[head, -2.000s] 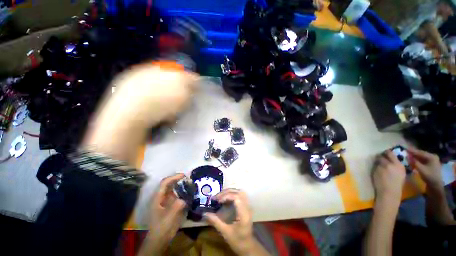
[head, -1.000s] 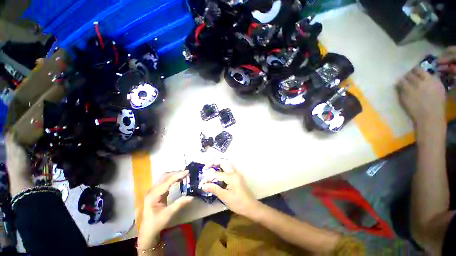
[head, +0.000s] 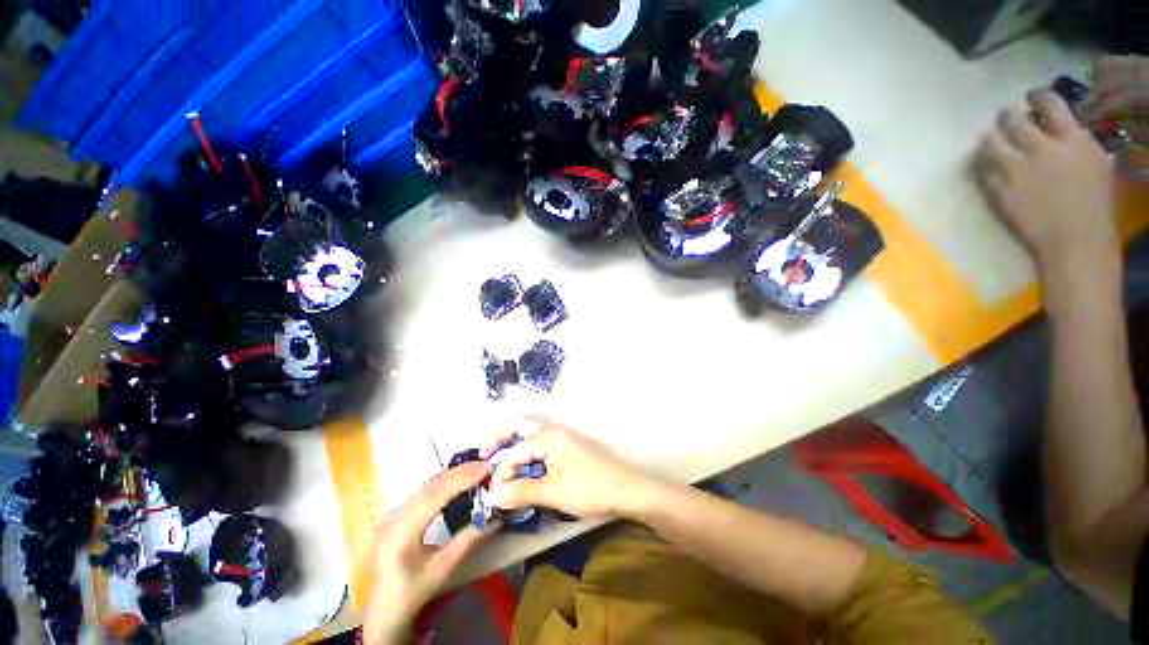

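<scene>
My left hand [head: 420, 544] grips the left side of a black housing [head: 465, 512] at the bench's front edge, thumb and fingers around it. My right hand [head: 570, 474] reaches in from the right, with its fingertips closed over the housing's opening. The fingers hide most of the housing and whatever small part is at the fingertips. Several small dark square camera modules [head: 544, 305] lie loose on the pale bench beyond my hands.
Piles of black housings with red leads stand at the left [head: 330, 275] and back centre [head: 691, 224]. Blue trays [head: 271, 95] are behind. Another person's hands [head: 1048, 170] work at the right. A red stool [head: 901, 489] is below the bench.
The other person's dark-sleeved arm crossing at the left has gone out of view. The view has turned and shifted. My hands have closed in around the housing, hiding more of it.
</scene>
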